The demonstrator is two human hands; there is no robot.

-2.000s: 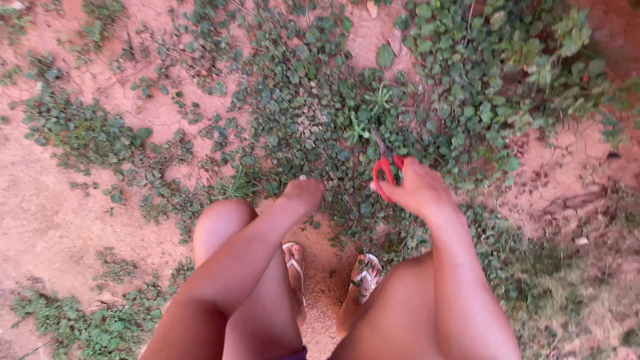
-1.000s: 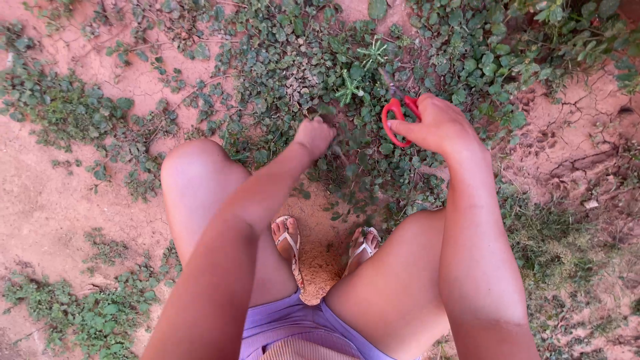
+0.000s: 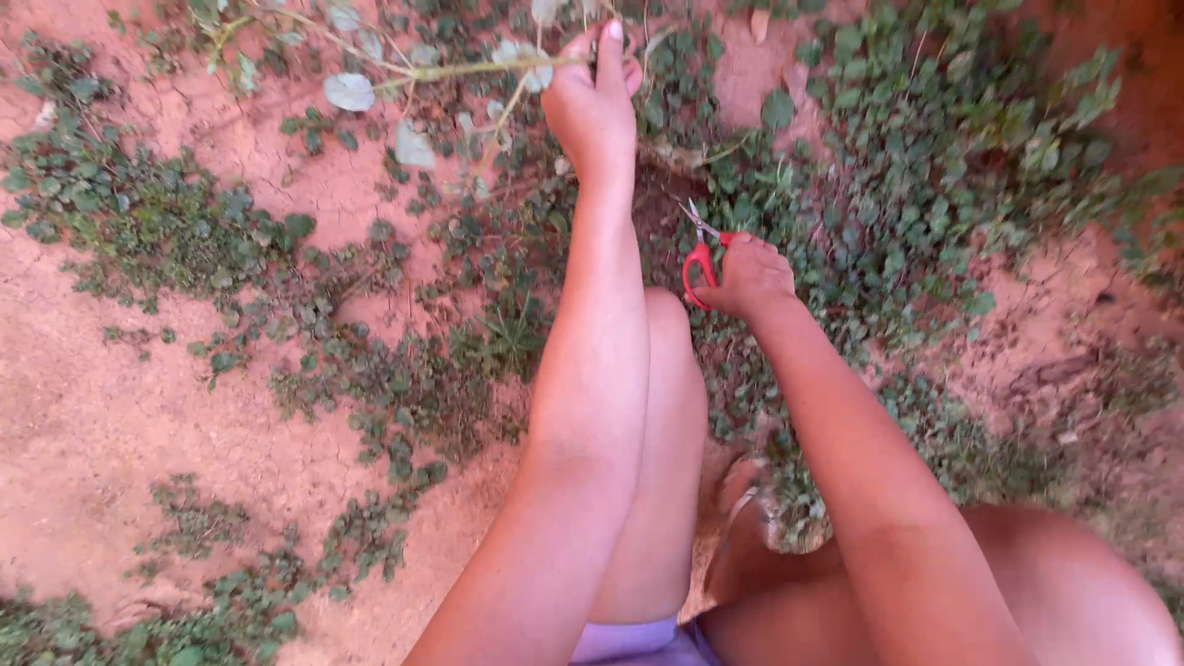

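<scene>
A leafy plant stem [image 3: 462, 68] with pale, roundish leaves is gripped in my left hand [image 3: 592, 102], raised at the top of the view; the stem stretches off to the left. Lower and to the right, my right hand [image 3: 751, 273] holds red-handled scissors [image 3: 700, 268]. Their metal blades are a little apart and point up and left over low green plants, with no stem plainly between them. A patch of dark soil and a pale brown root or stem piece [image 3: 675, 157] lie just beyond the blade tips.
Low creeping weeds [image 3: 906, 157] spread over cracked reddish soil [image 3: 102, 370]. My bent knees and a sandalled foot [image 3: 745, 490] are close below my arms. A reddish-brown surface [image 3: 1142, 74] borders the upper right corner.
My left hand has gone from low near the knees to the top of the view, where it now holds up a long leafy stem. The scissors are still in my right hand.
</scene>
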